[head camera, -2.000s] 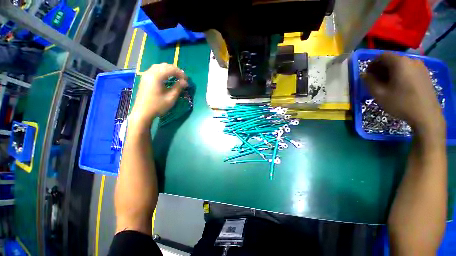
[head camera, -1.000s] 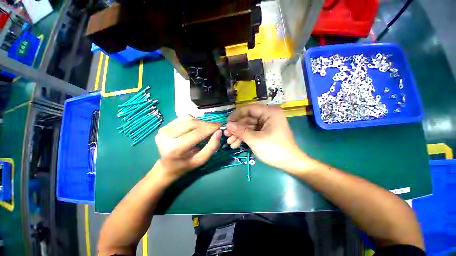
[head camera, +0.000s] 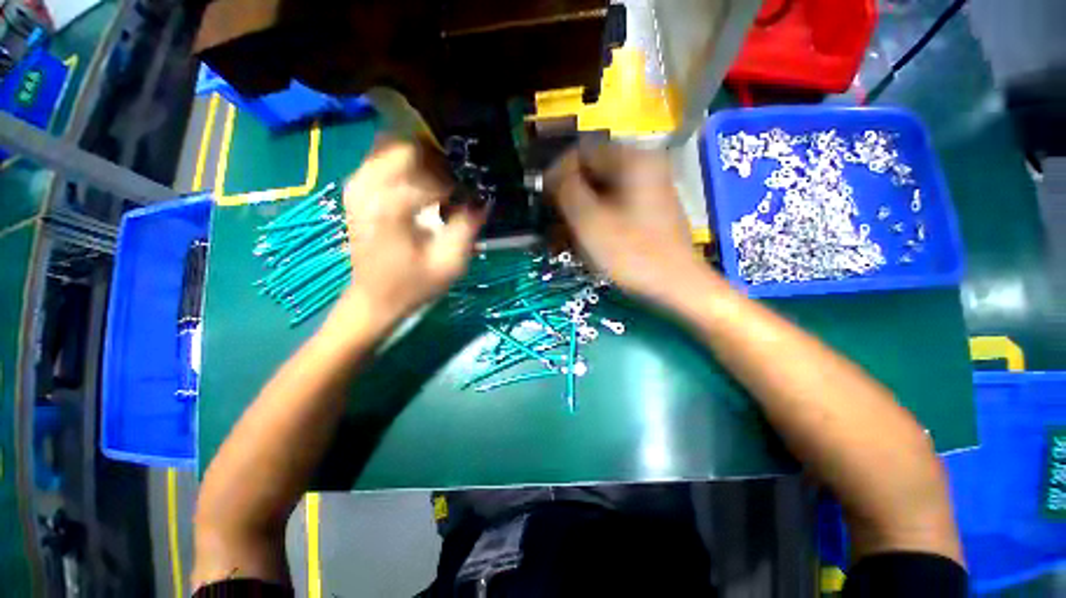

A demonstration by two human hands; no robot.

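My left hand [head camera: 403, 228] is blurred at the left of the press mouth, its fingers bent. My right hand [head camera: 620, 216] is blurred at the right of the press mouth. I cannot tell what either hand holds. The dark crimping press [head camera: 468, 53] stands above and behind them; its die is mostly hidden by my hands. Terminated green leads [head camera: 532, 339] with silver eyes lie in a loose heap below my hands. A neater pile of green wires [head camera: 302, 257] lies at the left. The blue terminal tray [head camera: 842, 284] at the right holds loose silver ring terminals [head camera: 807, 216].
A left blue bin [head camera: 146, 339] with long items stands beside the bench's left edge. A rear blue bin [head camera: 281, 103] is at upper left. A red bin [head camera: 807, 47] stands behind the tray. A lower right blue bin [head camera: 1005, 467] has a green label. The green bench [head camera: 725, 397] has yellow tape.
My left hand went from the wire pile, and my right hand from the tray, to meet in front of the press. Both have since moved up to the press mouth and apart.
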